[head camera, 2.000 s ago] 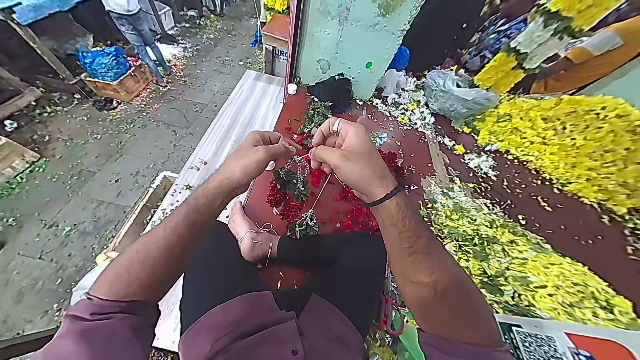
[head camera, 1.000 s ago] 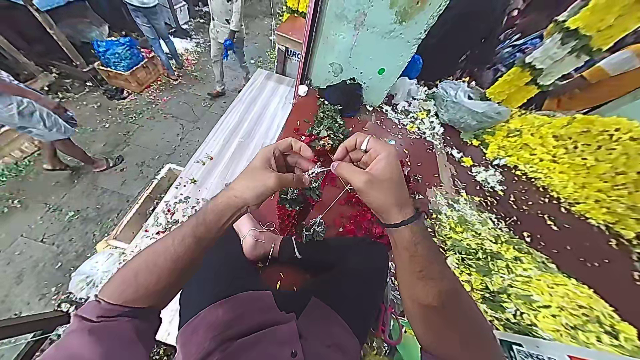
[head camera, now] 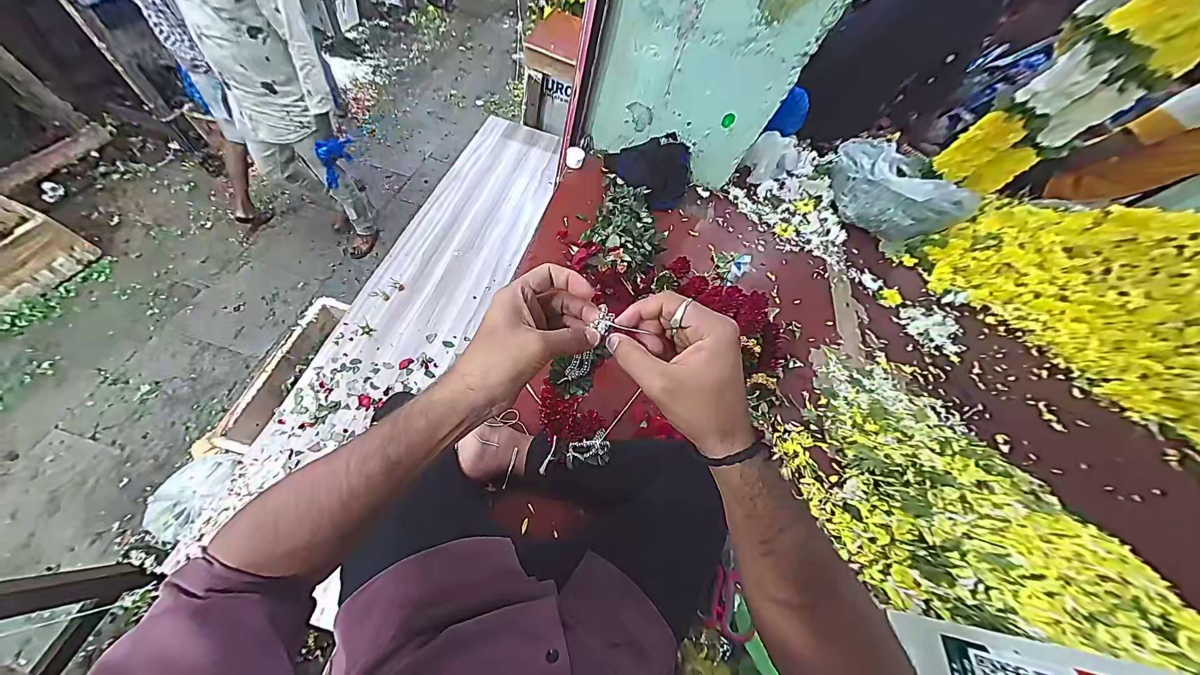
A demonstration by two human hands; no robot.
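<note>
My left hand pinches a small silvery beaded trim between thumb and fingers. Close against it, my right hand, with a ring on one finger, pinches a pale thread at the trim's right side. Below the hands hangs a garland of red flowers and green leaves; a second silvery piece lies over the dark trouser leg. String loops rest around the bare foot. More red flowers lie on the red surface behind my right hand.
Yellow flowers are heaped at right and lower right. A clear plastic bag lies behind them. A white striped board with scattered petals runs along the left. People stand on the paved ground at upper left.
A person in light clothes, first seen in the middle frame, now stands nearer at upper left. The person at the far left edge is gone from there. Both my hands stay together at the thread.
</note>
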